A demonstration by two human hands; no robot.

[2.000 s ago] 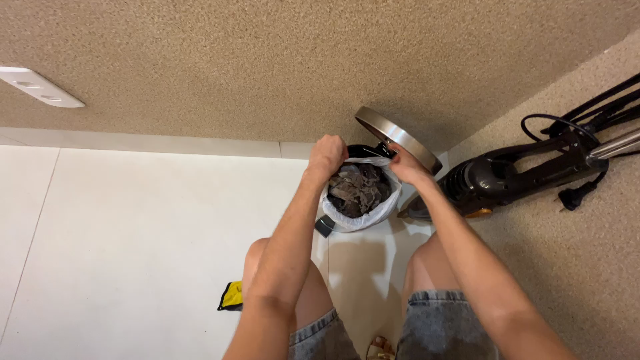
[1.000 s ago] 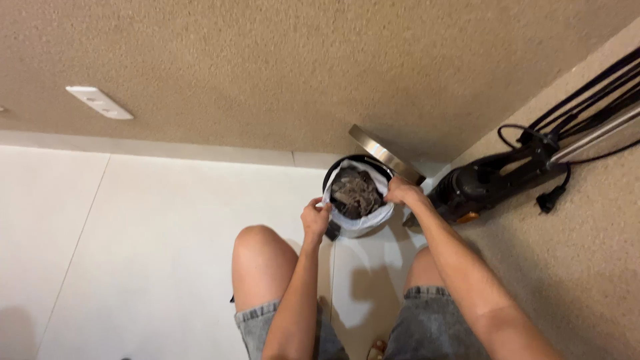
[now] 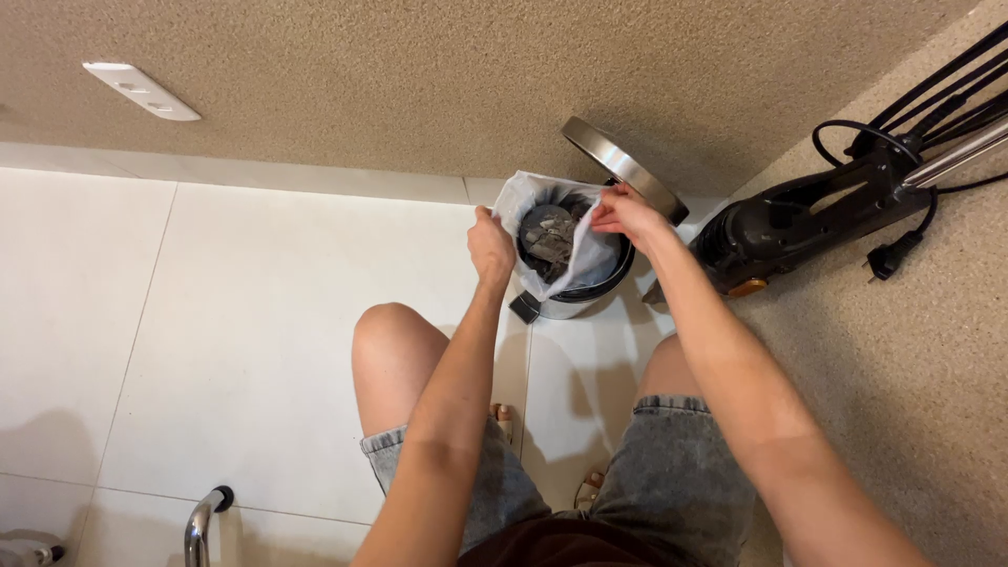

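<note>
A small pedal bin of shiny metal stands on the floor against the wall, its round metal lid tipped up behind it. In its mouth is a white plastic bag with grey, dusty-looking debris inside. My left hand grips the bag's rim on the left. My right hand pinches the rim on the right, close to the lid. The bag's rim is raised above the black inner edge of the bin, which shows at the front and right. The bag's bottom is hidden.
A black upright vacuum cleaner with its cord and plug leans in the corner just right of the bin. A white wall socket plate is at the upper left. A chromed tube leg stands at the lower left.
The bag's rim has come off the bin's edge and stands raised between my hands. In the oldest frame both hands were at the back of the rim; my left hand is now at its left side.
</note>
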